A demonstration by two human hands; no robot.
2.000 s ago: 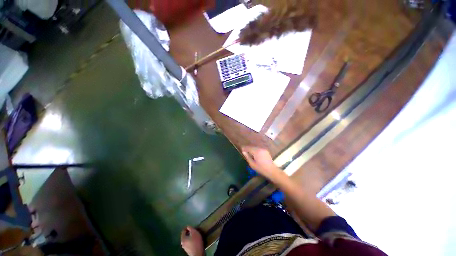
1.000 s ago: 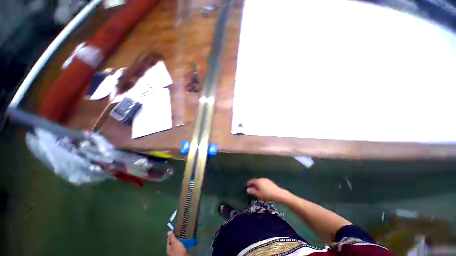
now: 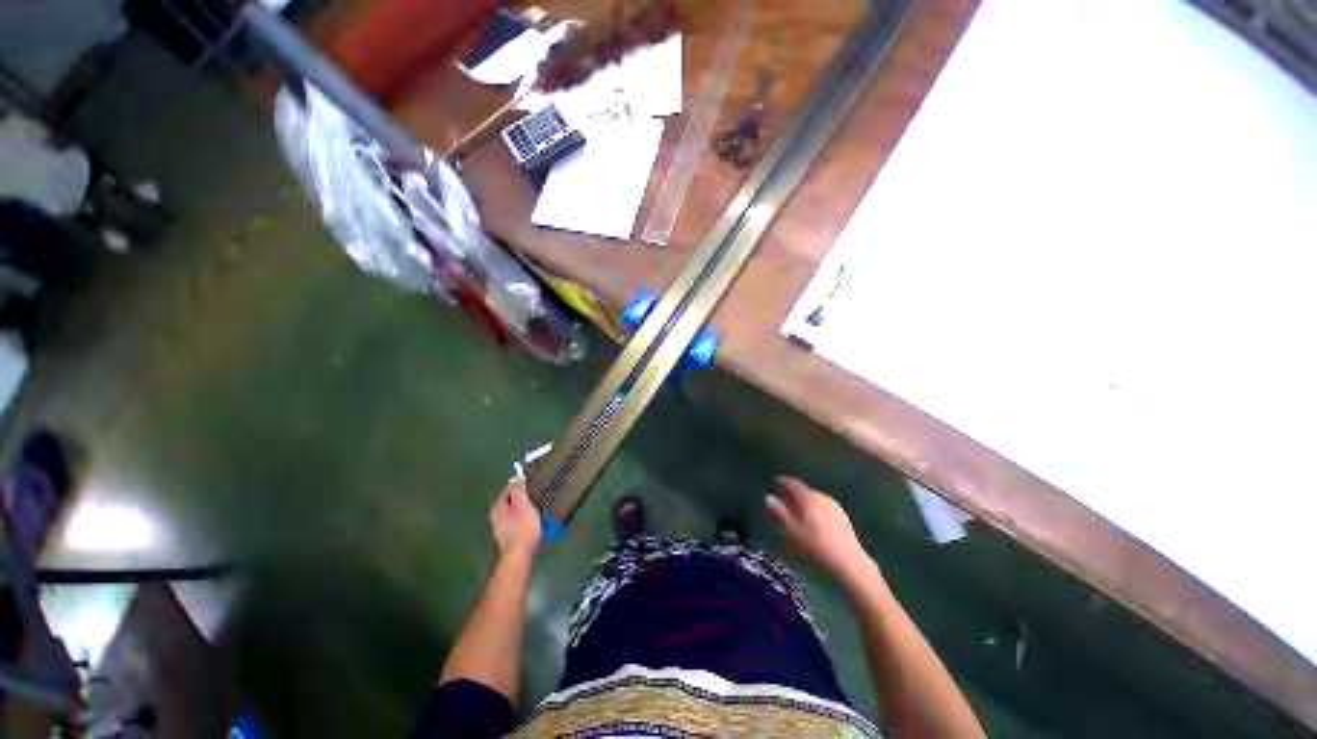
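Observation:
A long metal rail (image 3: 698,285) lies across the brown table and sticks out past its front edge, with blue fittings at the table edge and a blue end piece. My left hand (image 3: 516,520) is at the rail's near end and grips it by the blue end piece. My right hand (image 3: 816,523) is off the table to the right of the rail, holding nothing, fingers apart. A huge white paper sheet (image 3: 1069,289) covers the table right of the rail, with small dark marks near its left corner.
Left of the rail are black shears (image 3: 742,133), a clear flat strip (image 3: 696,130), loose sheets (image 3: 598,181), a calculator (image 3: 543,137) and a feather duster (image 3: 607,44). Clear plastic (image 3: 354,195) hangs off the left edge beside a red-brown roll (image 3: 412,55). A paper scrap (image 3: 939,513) hangs below the front edge.
The view has turned since one second ago, so the rail now slants. My left hand shows more fully, still at the rail's end. My right hand remains off the table.

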